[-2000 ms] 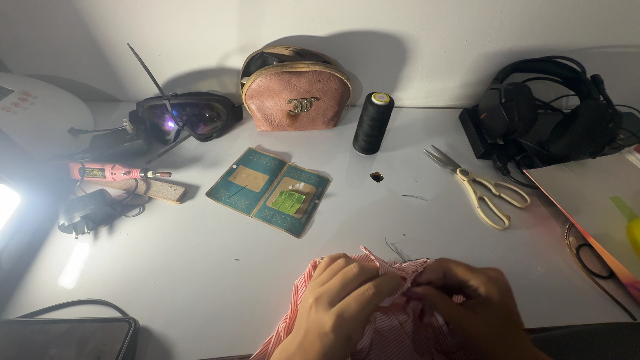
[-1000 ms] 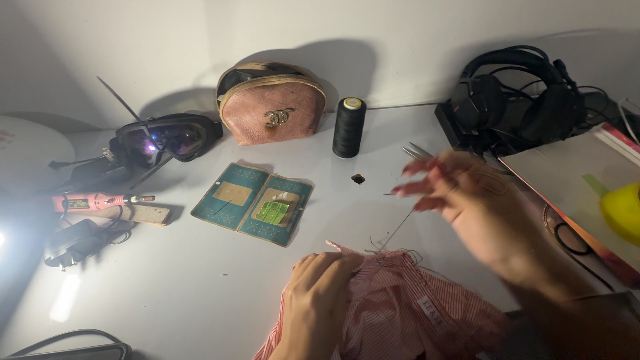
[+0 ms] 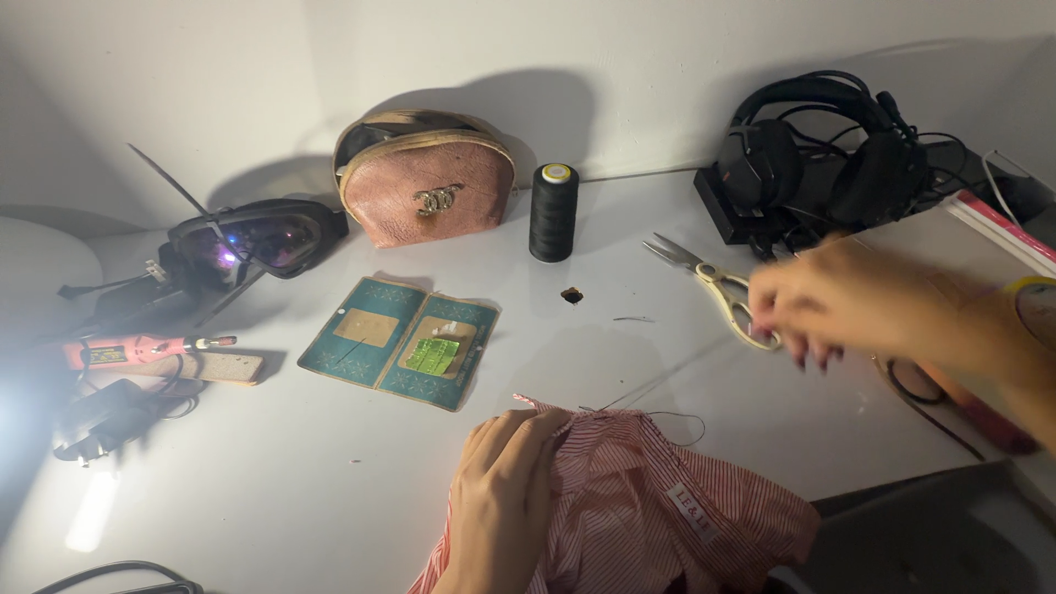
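My left hand [image 3: 507, 487] grips the gathered edge of a red-and-white striped cloth garment [image 3: 610, 495], which bears a sewn-in label with writing. Dark thread [image 3: 660, 379] runs from that edge up and right toward my right hand [image 3: 825, 305], which is blurred, its fingers curled beside the handles of cream-handled scissors [image 3: 718, 289]. Whether a needle is between its fingertips cannot be made out. A loose loop of thread lies to the right of the stitched edge. Left of the scissors stands a black thread spool [image 3: 553, 213]. An open teal needle booklet [image 3: 399, 342] lies on the left.
A pink pouch [image 3: 429, 190] and dark goggles [image 3: 264, 239] stand along the wall. A pink rotary tool [image 3: 140, 350] with cables lies at left, near a bright lamp. At right are a black headset [image 3: 808, 148] and a flat pale board [image 3: 916, 239]. The desk has a small dark hole [image 3: 571, 294].
My right hand has left the cloth edge and moved up and right, drawing thread out; it is now beside the scissors' handles. My left hand still holds the cloth.
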